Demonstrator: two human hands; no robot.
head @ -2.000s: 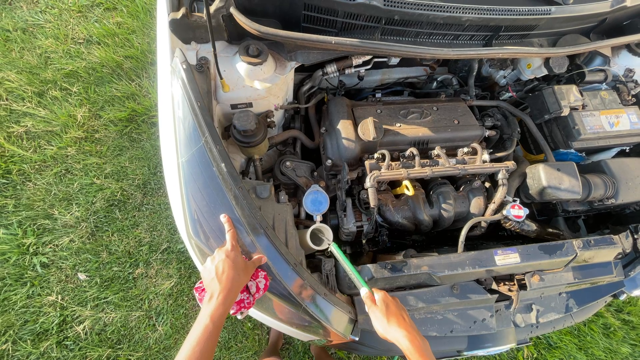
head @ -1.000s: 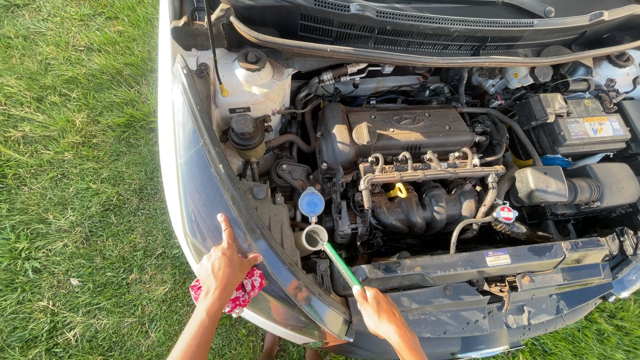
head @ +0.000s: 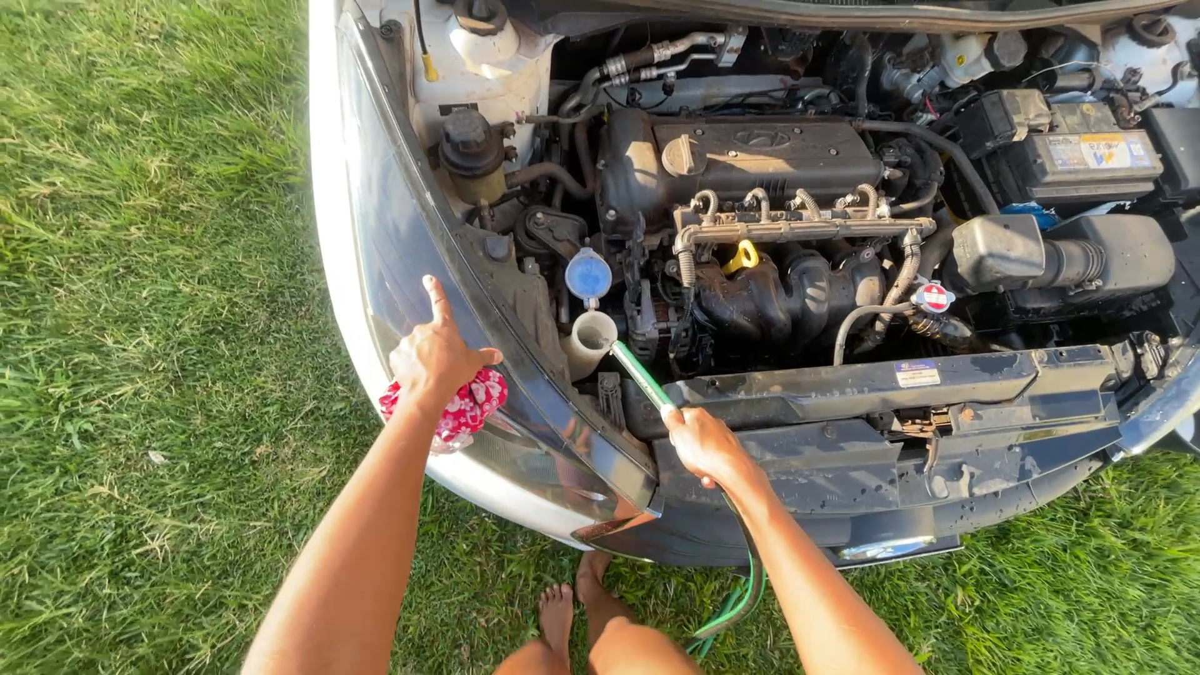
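Observation:
My right hand (head: 705, 444) grips a green garden hose (head: 643, 377) near its end. The hose tip rests at the rim of a white filler neck (head: 592, 339), whose blue cap (head: 589, 275) stands flipped up behind it. Whether water flows is hard to tell. My left hand (head: 433, 361) rests on the car's headlight, index finger extended and thumb out. A red and white floral cloth (head: 467, 412) lies under that palm; the curled fingers are partly hidden, so their hold on it is unclear.
Around the neck are the engine cover (head: 764, 155), a yellow dipstick handle (head: 742, 257), the radiator cap (head: 933, 297), a fluid reservoir (head: 471, 155) and the battery (head: 1092, 155). The front crossbar (head: 844, 386) lies right of the hose. Below, bare feet stand on grass (head: 169, 422).

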